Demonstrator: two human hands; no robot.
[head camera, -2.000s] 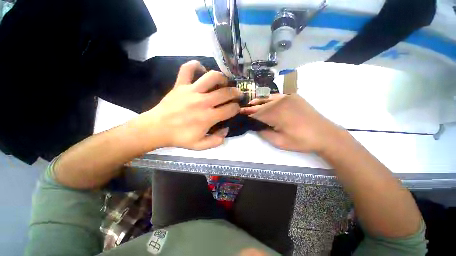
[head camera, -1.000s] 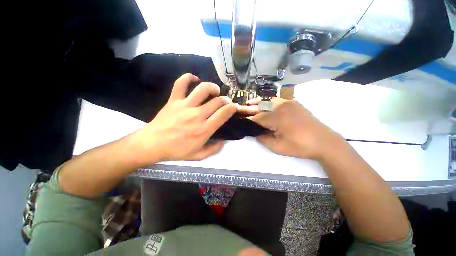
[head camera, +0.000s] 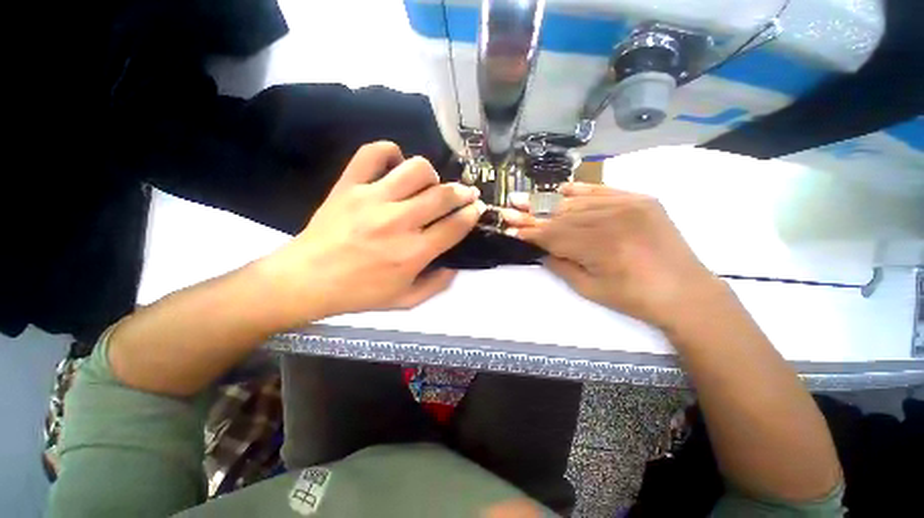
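A bulky black garment lies in a heap at the left, and a narrower black part runs from it to the presser foot. My left hand lies on this cloth left of the foot, fingers bent, fingertips beside the foot, thumb toward the table edge. My right hand is right of the foot, with its fingertips on the cloth's edge. The cloth bunches between both hands. The needle area is partly hidden by machine parts and fingers.
The white sewing machine head with a blue stripe and a tension dial stands above the hands. A dark cloth strip hangs over its arm. A ruler strip lines the table front. Checked cloth and a black pile lie low.
The view has shifted, so the machine head looks larger and further right. My right hand's fingers are straighter and lie flatter beside the foot. My left hand stays on the cloth.
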